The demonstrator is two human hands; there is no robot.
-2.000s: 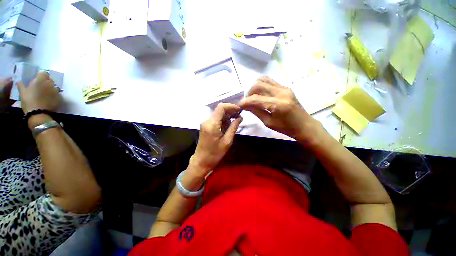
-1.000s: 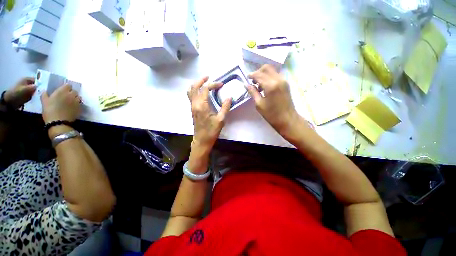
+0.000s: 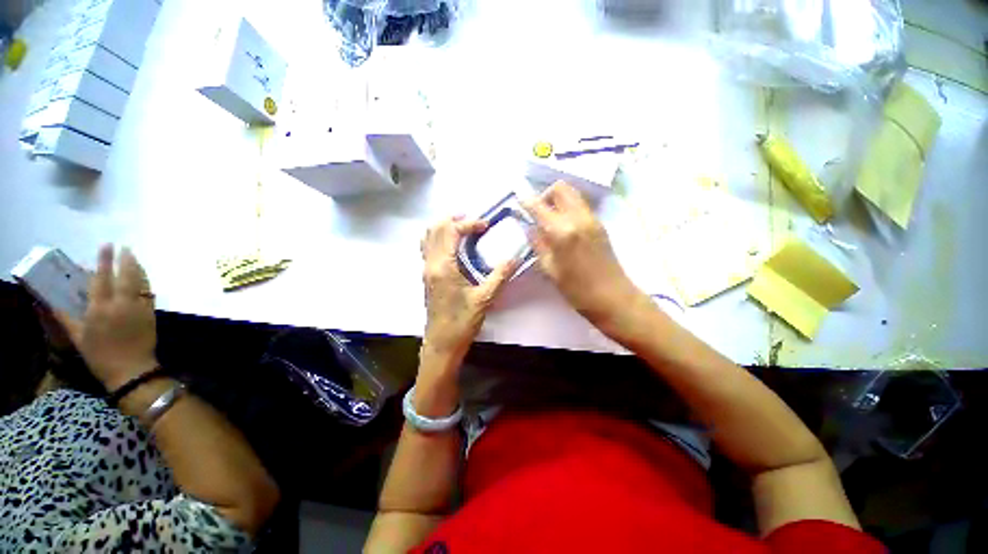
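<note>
An open white gift box base [image 3: 523, 262] is tilted between my hands near the table's front edge. A white rounded shape [image 3: 501, 243] sits in it with a dark cable [image 3: 473, 263] looped around it. My left hand [image 3: 456, 279] holds the box's left side, with thumb and fingers at the cable loop. My right hand [image 3: 570, 241] is at the box's upper right rim with its fingers bent together. The fingers hide that corner, so I cannot tell whether they pinch the box or the cable.
A white box with a gold dot and dark slim item [image 3: 574, 165] stands behind. More white boxes [image 3: 345, 173] stand left. A yellow-handled cutter [image 3: 796, 179], a folded yellow sheet [image 3: 802, 286] and clear plastic [image 3: 813, 38] lie right. Another person's hand [image 3: 119, 316] is far left.
The small dark piece between my fingers earlier is no longer seen there. My hands have moved to the box, now off its earlier spot. The other person's hands have shifted with their box.
</note>
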